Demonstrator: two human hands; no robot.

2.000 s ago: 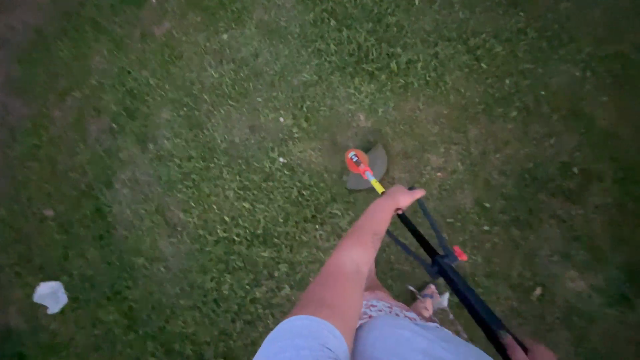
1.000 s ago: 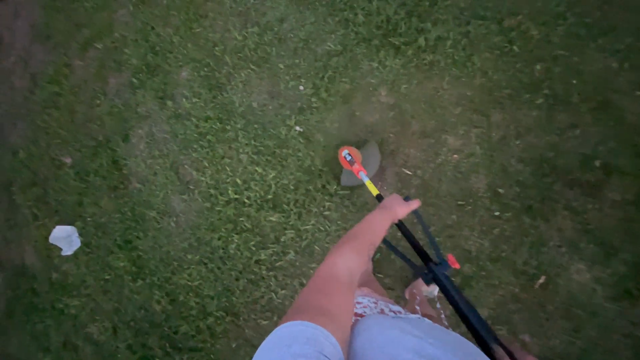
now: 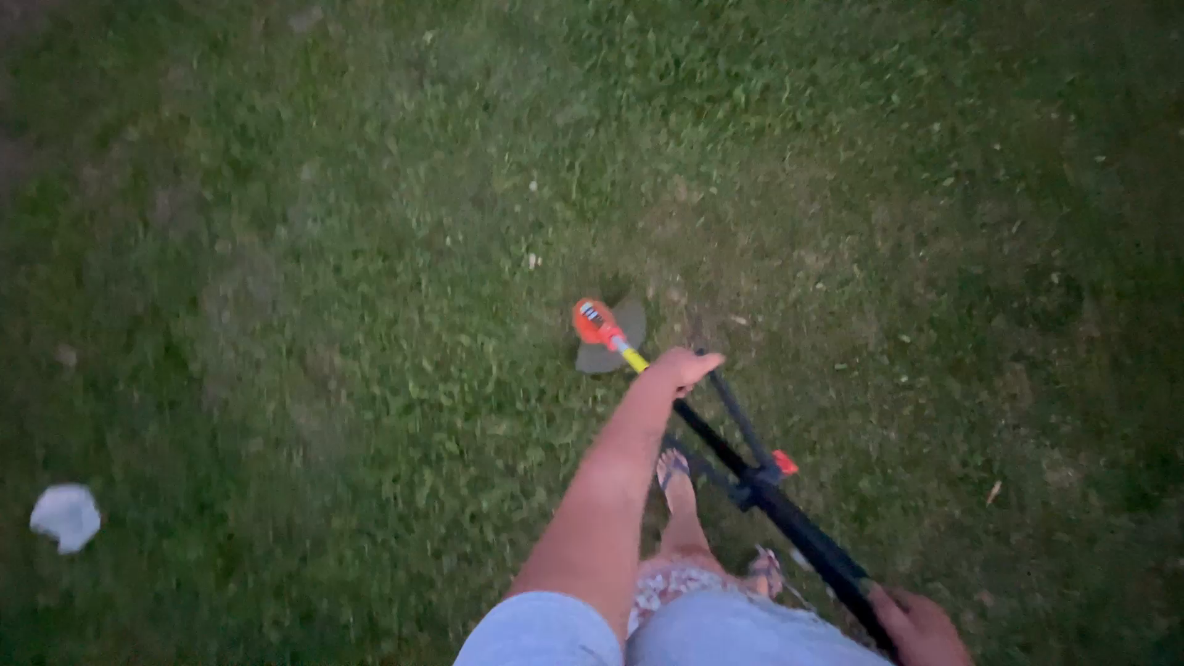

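Observation:
A string trimmer with an orange head (image 3: 594, 321) and a black shaft (image 3: 805, 532) runs diagonally from the middle of the head view to the lower right. My left hand (image 3: 683, 370) is closed on the trimmer's front loop handle, above the yellow section of the shaft. My right hand (image 3: 916, 624) grips the rear of the shaft at the bottom edge, its fingers partly hidden. The dark guard (image 3: 622, 338) shows below the orange head, close over the grass. A small red part (image 3: 784, 462) sits where the handle joins the shaft.
Short grass (image 3: 416, 277) with thin, brownish patches spreads all around. A crumpled whitish piece (image 3: 66, 518), its material unclear, lies at the far left. My sandalled feet (image 3: 674, 467) stand beneath the shaft, one ahead of the other. A pale leaf-like bit (image 3: 994, 492) lies at the right.
One foot now shows farther forward under the handle. More of my right hand is in view than a second ago. Both hands keep their hold on the trimmer.

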